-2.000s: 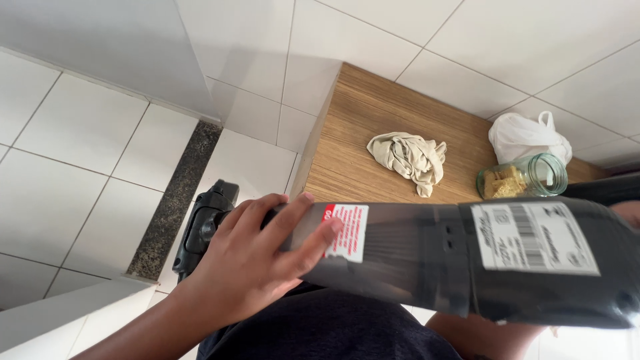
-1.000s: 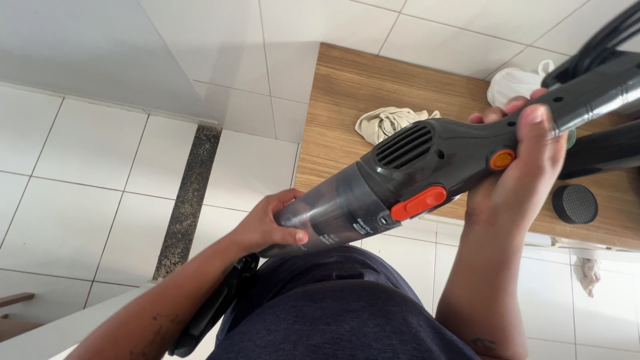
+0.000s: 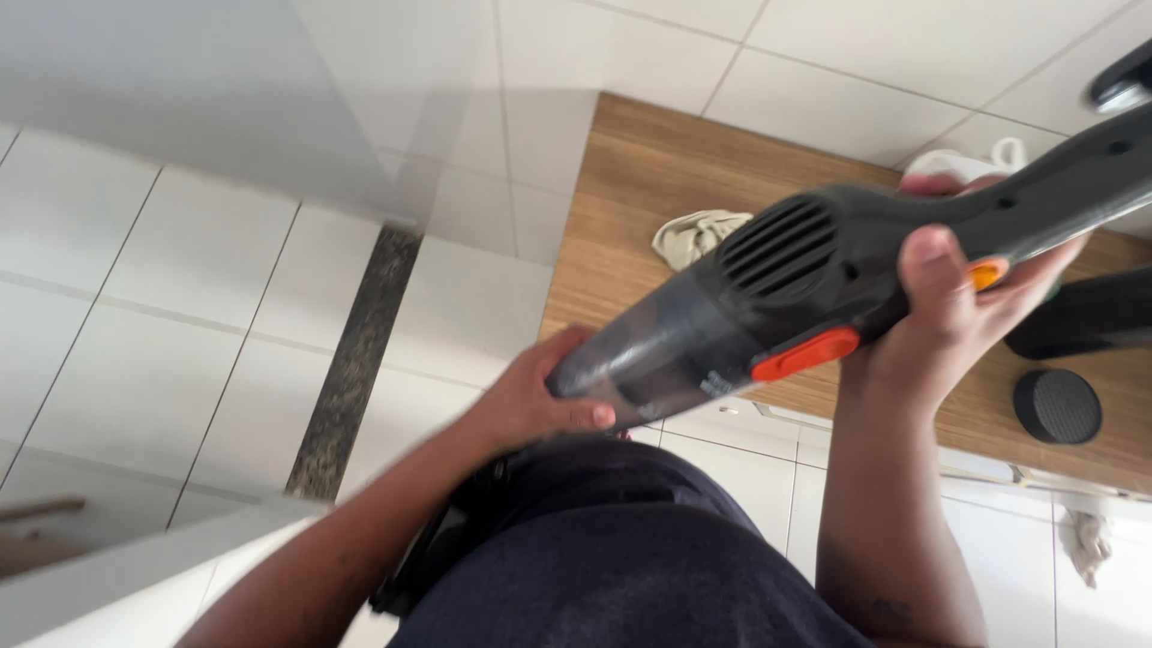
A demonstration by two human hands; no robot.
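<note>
A dark stick vacuum cleaner (image 3: 783, 243) with a clear dust cup (image 3: 648, 351), a red latch and an orange button lies slantwise across my front. My left hand (image 3: 540, 396) grips the dust cup's lower end. My right hand (image 3: 963, 297) is wrapped around the body near the handle, its thumb beside the orange button. Below my left hand a black floor head (image 3: 441, 540) shows partly, against my dark shirt. Behind the vacuum a crumpled beige cloth (image 3: 693, 236) lies on the wooden countertop (image 3: 648, 171), partly hidden.
A round black ridged part (image 3: 1057, 407) and a black tube (image 3: 1098, 310) rest on the countertop's right side. A white bag (image 3: 963, 164) sits by the tiled wall. A dark granite threshold (image 3: 355, 360) crosses the white floor at left. Another cloth (image 3: 1089, 544) is at lower right.
Two seconds ago the vacuum's labelled side faced up; now its vents, red latch and orange button face me. The body has tilted, and my right hand has come into full view on it.
</note>
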